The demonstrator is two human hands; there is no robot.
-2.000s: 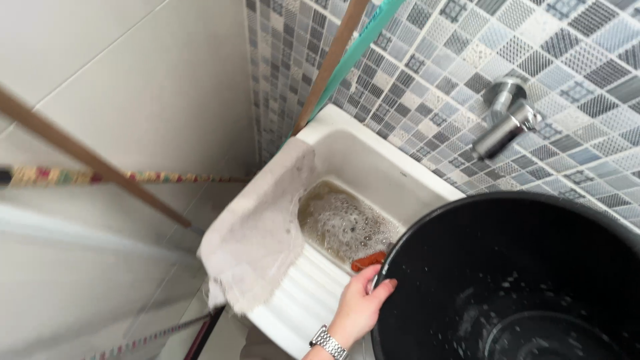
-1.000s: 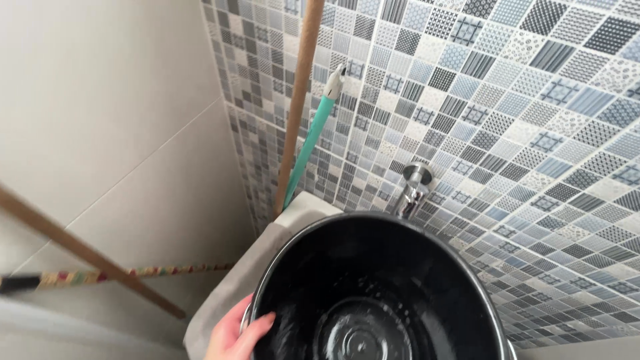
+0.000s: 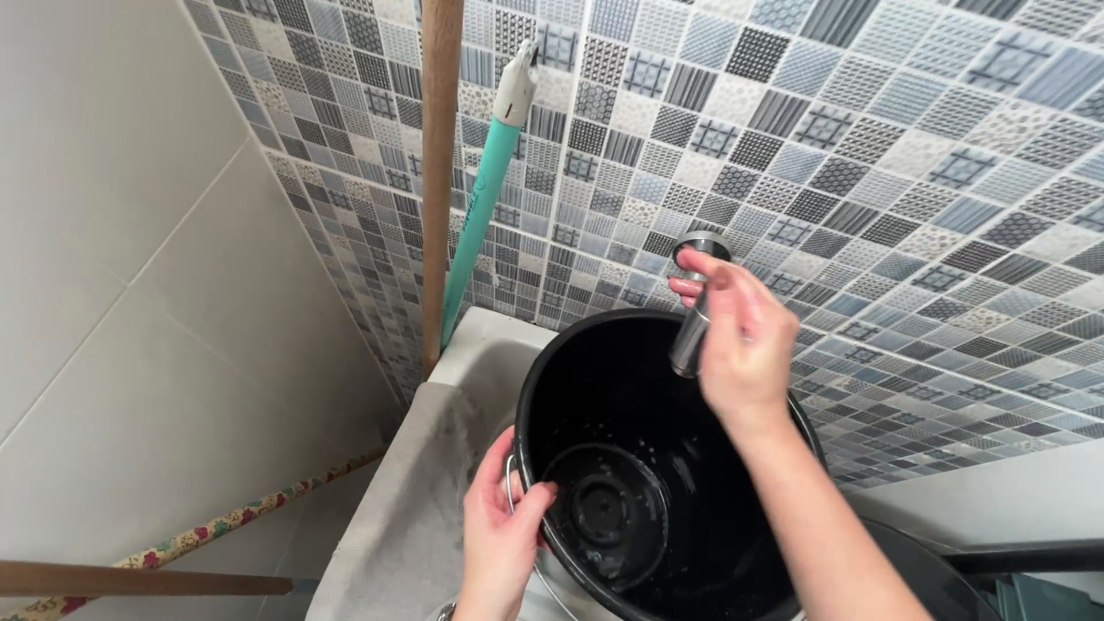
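A black plastic bucket point(image 3: 673, 466), tilted with its mouth facing me, rests over the white laundry sink point(image 3: 500, 332); a few drops cling inside. My left hand point(image 3: 509, 526) grips its left rim, thumb inside, beside the thin wire handle point(image 3: 511, 483). The chrome tap point(image 3: 687, 345) comes out of the tiled wall, its spout over the bucket's mouth. Around the top of the tap curl the fingers of my right hand point(image 3: 746, 336). No running water shows. A grey cloth point(image 3: 397, 492) drapes over the sink's left side.
A wooden pole point(image 3: 438, 172) and a turquoise handle with a white tip point(image 3: 487, 181) lean in the corner behind the sink. At lower left, a flower-patterned stick point(image 3: 224, 526) crosses another wooden pole point(image 3: 147, 580). Dark objects point(image 3: 1026, 561) stand at lower right.
My right hand has come into view and taken hold of the tap. The bucket, held at the right two seconds ago, is now over the sink beneath the spout.
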